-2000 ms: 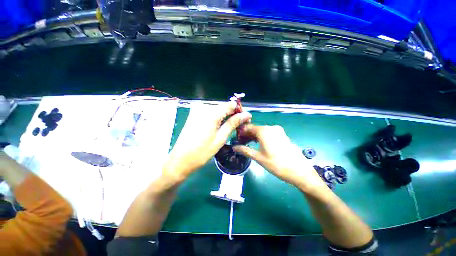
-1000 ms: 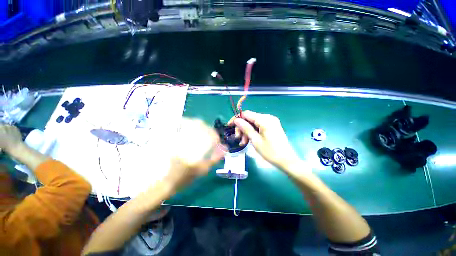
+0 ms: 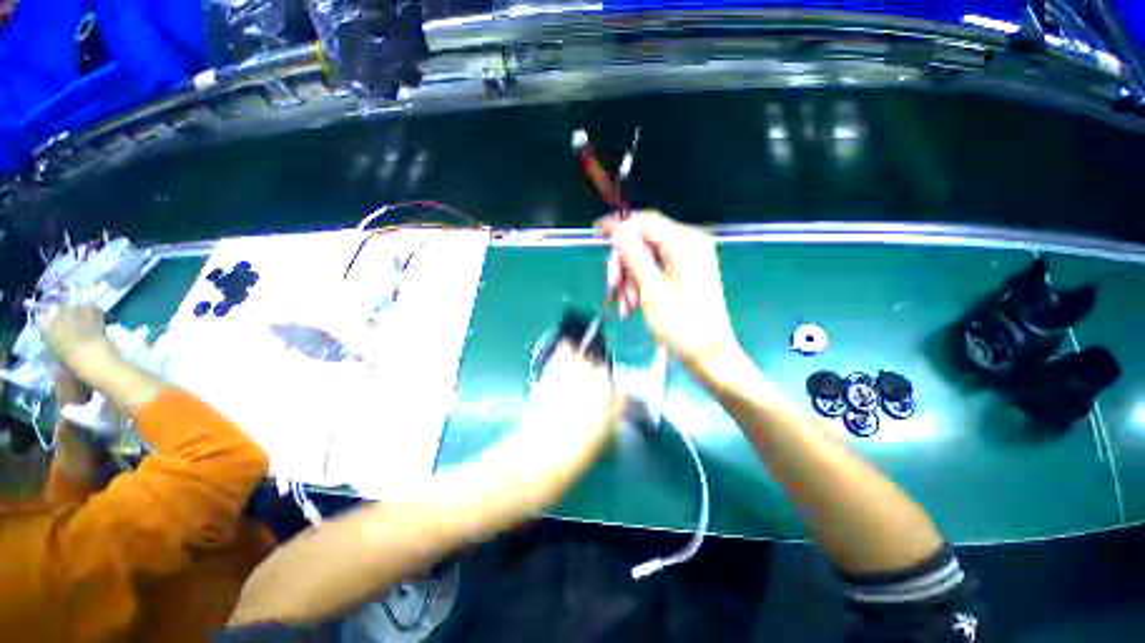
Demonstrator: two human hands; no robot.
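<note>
My right hand (image 3: 672, 283) pinches the red and dark lead wires (image 3: 603, 178), whose pale plug ends stick up over the dark belt. My left hand (image 3: 571, 396) is blurred and lies around the white housing (image 3: 645, 384), covering much of it. A black part (image 3: 579, 332) shows at the housing's open end, just above my left fingers; its details are blurred. The white tail cable (image 3: 699, 492) curves down from the housing past the bench's front edge.
Several black rings (image 3: 860, 392) and a pale disc (image 3: 810, 338) lie right of my hands. Black shells (image 3: 1036, 345) are heaped far right. A white sheet (image 3: 402, 427) at left bears black caps (image 3: 227, 289), a grey oval piece (image 3: 311, 342) and wires. An orange-sleeved person (image 3: 138, 502) works far left.
My left hand has moved right and down onto the housing. My right hand has risen with the wires. The housing has shifted right, and its tail cable now swings out to the right.
</note>
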